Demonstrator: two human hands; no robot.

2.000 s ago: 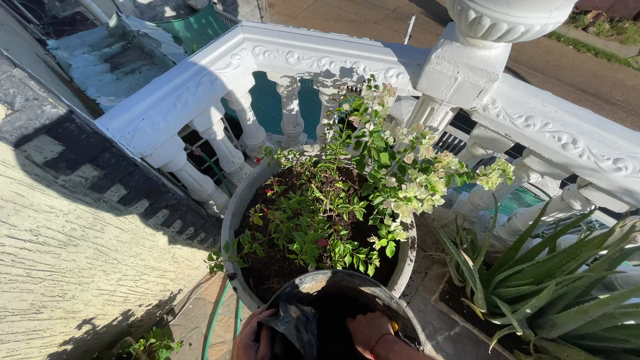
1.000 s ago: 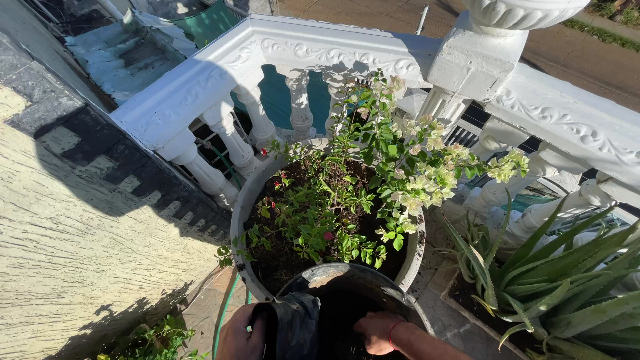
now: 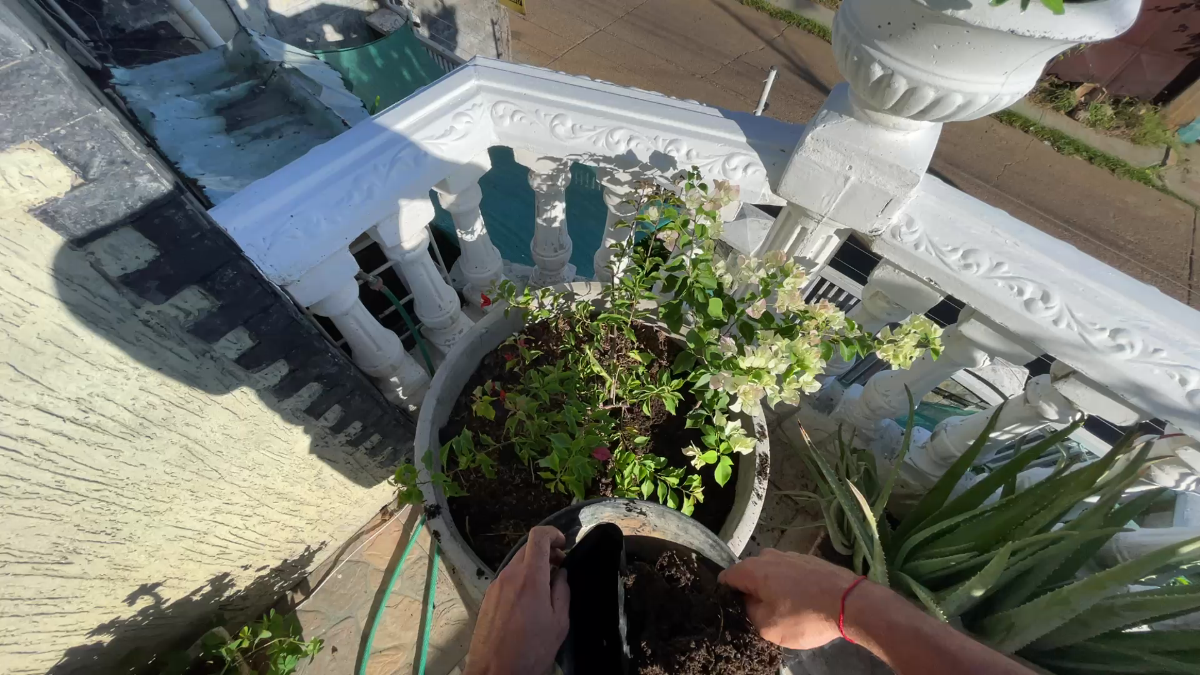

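A dark bucket (image 3: 647, 514) with brown soil (image 3: 689, 609) in it stands or is held at the near edge of a large round concrete planter (image 3: 433, 422). My left hand (image 3: 534, 600) grips a black curved piece (image 3: 595, 591), perhaps plastic, at the bucket's left side. My right hand (image 3: 783, 597), with a red string on the wrist, is at the bucket's right rim, fingers curled over the soil; whether it holds anything is unclear. In the planter grow leafy plants, among them a bougainvillea (image 3: 769, 361) with pale blooms.
A white balustrade (image 3: 609, 127) runs behind the planter, with a white urn (image 3: 937, 66) on its post. An aloe plant (image 3: 1012, 544) spreads at the right. A textured wall (image 3: 187, 403) rises at the left. A green hose (image 3: 389, 581) lies on the stone floor.
My right hand has come from deep inside the bucket up to its right rim. Soil now shows in the bucket where earlier there was mostly shadow.
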